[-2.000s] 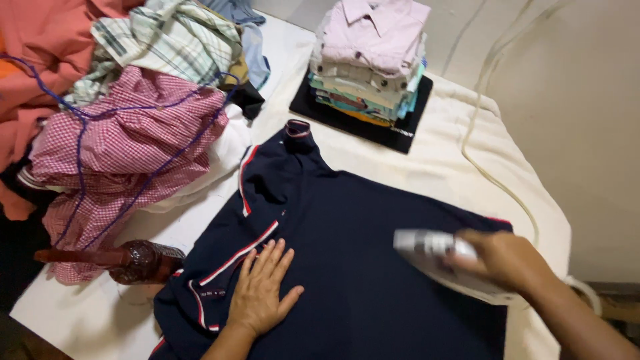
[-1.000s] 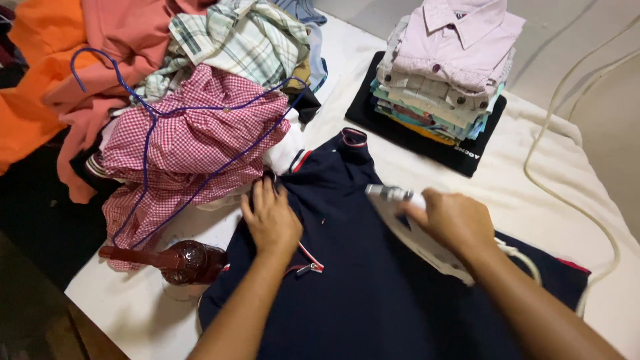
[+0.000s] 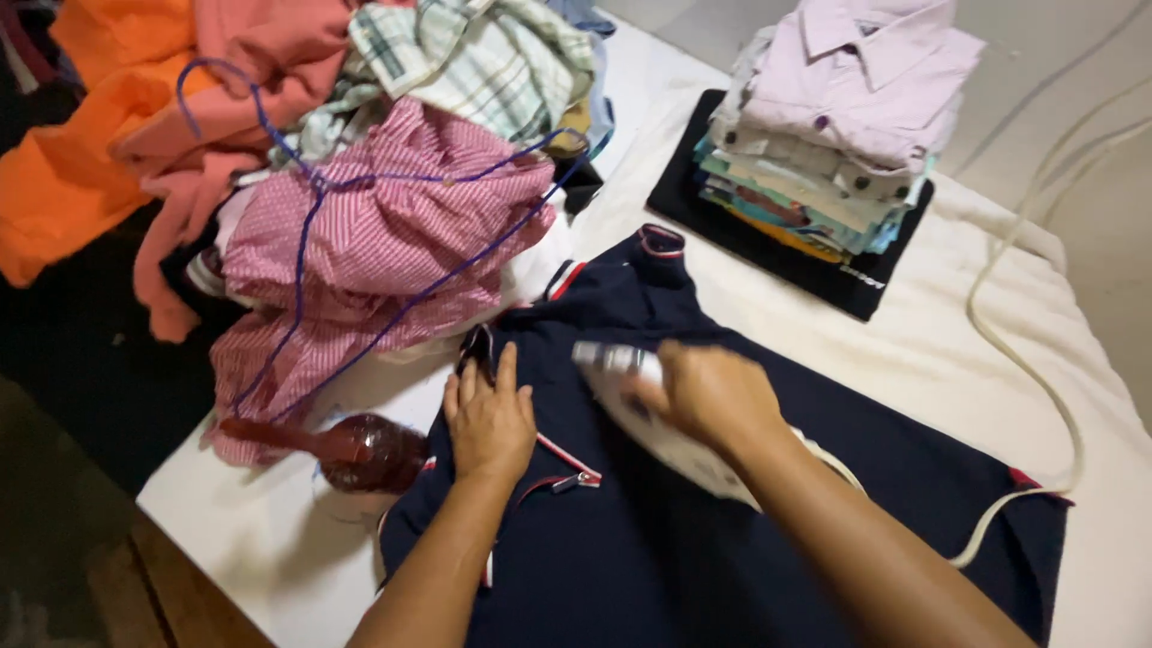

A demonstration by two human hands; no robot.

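A navy garment [image 3: 738,558] with red and white trim and a short zipper [image 3: 576,481] lies spread on the white cloth. My right hand [image 3: 711,391] grips the handle of a white electric iron [image 3: 666,436], whose body rests over the upper part of the garment; its soleplate is hidden. My left hand [image 3: 490,418] lies with fingers apart on the garment near its collar, left of the iron, and holds nothing. The garment's lower end runs out of view.
At upper left is a heap of clothes with a red checked shirt [image 3: 360,225] and a blue hanger [image 3: 315,184]. A dark red bottle [image 3: 373,453] stands left of my hand. Folded shirts [image 3: 846,99] sit on a black board [image 3: 792,261]. A pale cord [image 3: 990,337] curves at right.
My left hand has gone from flat on the garment's trimmed front towards its collar end. The iron, in my right hand, has moved up the garment since two seconds ago. The view has shifted.
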